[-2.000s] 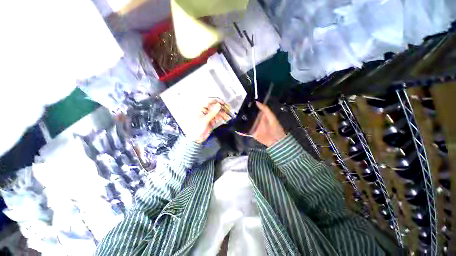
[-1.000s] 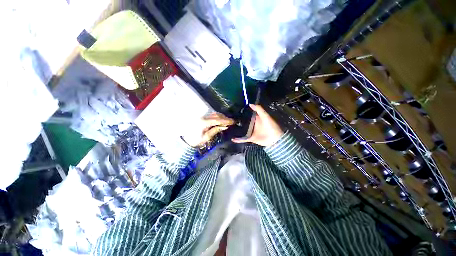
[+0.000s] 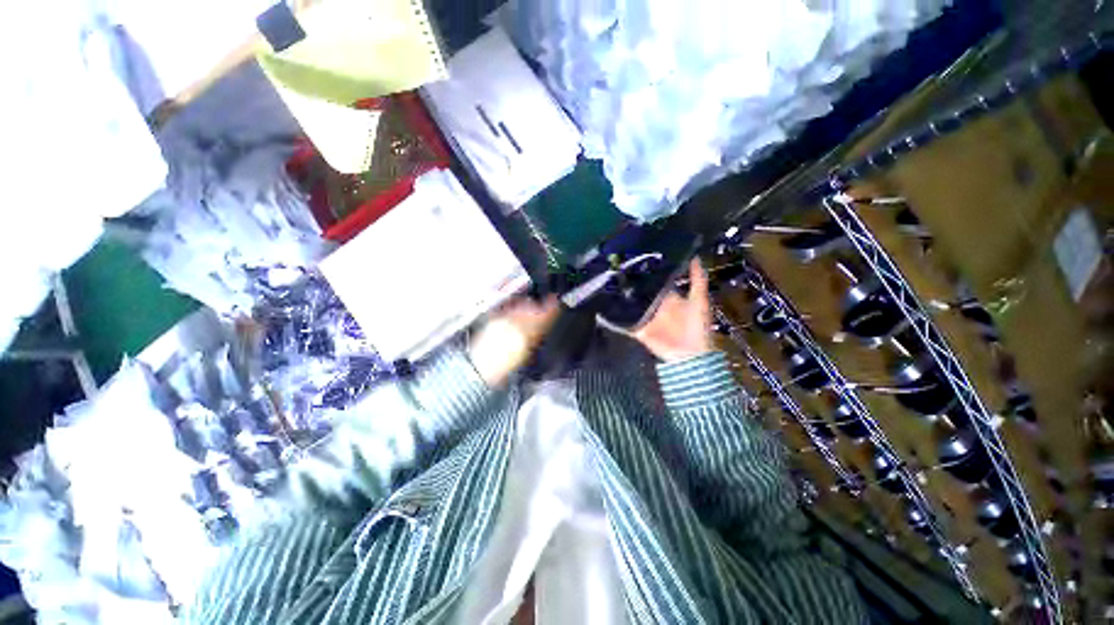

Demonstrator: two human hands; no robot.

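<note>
My left hand is blurred, at the near right corner of a plain white tray or lid. Its fingertips meet the end of a slim silvery part, which slants up to the right between the hands. My right hand has its thumb and fingers around a dark part with a pale edge. The dark part is hard to tell from the dark background, and its far end is unclear.
A red bin of small brownish bits stands behind the tray, partly under a yellow sheet. A white pad lies beside it. Shiny bagged parts are at left, pale wraps behind, a wire rack at right.
The long pale rod that stood beyond my right hand no longer shows there; a silvery part now slants between the hands. My left hand has drawn back nearer my body. The view has shifted slightly.
</note>
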